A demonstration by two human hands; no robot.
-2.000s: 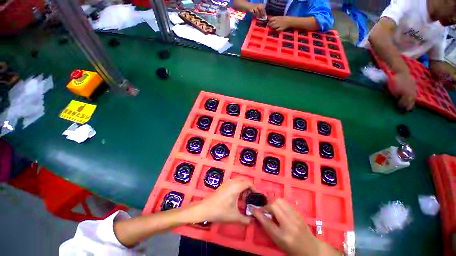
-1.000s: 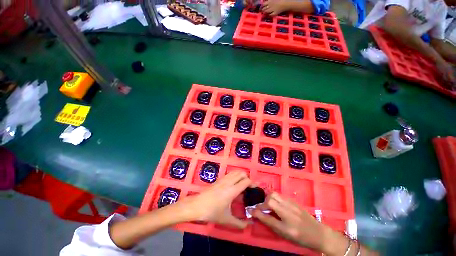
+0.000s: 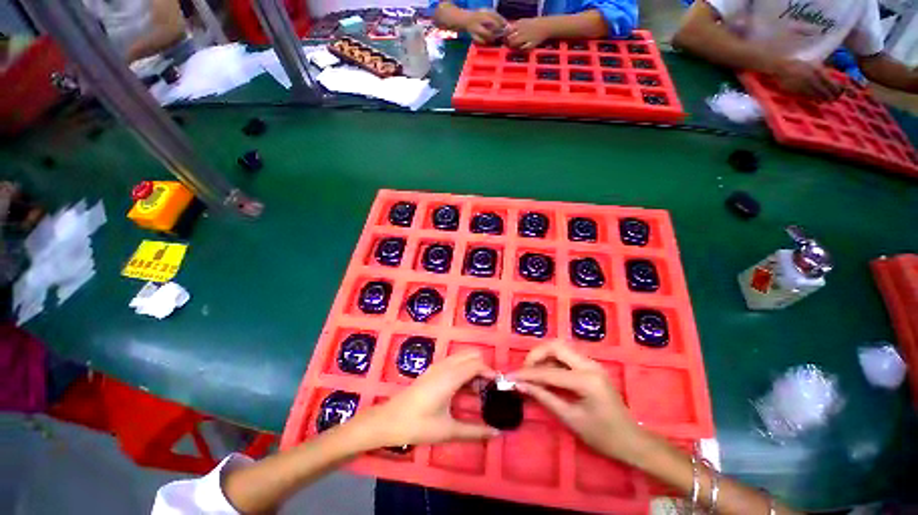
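Observation:
The red-orange compartment tray lies flat in front of me. Glossy black housings sit in its upper three rows and in pockets at the lower left. My left hand holds one black housing between thumb and fingers above the tray's lower middle. My right hand pinches a small white wipe against the housing's far edge. A bracelet is on my right wrist. Several lower right pockets are empty.
A whitish bottle and a fluffy white pile stand at right. A yellow emergency stop box, yellow label and crumpled tissue are at left. Slanting metal posts rise at upper left. Two people work at red trays across the table.
The housing in my left hand is tilted differently, and my right hand with the wipe has moved from its near side to its far edge. The camera view has shifted slightly.

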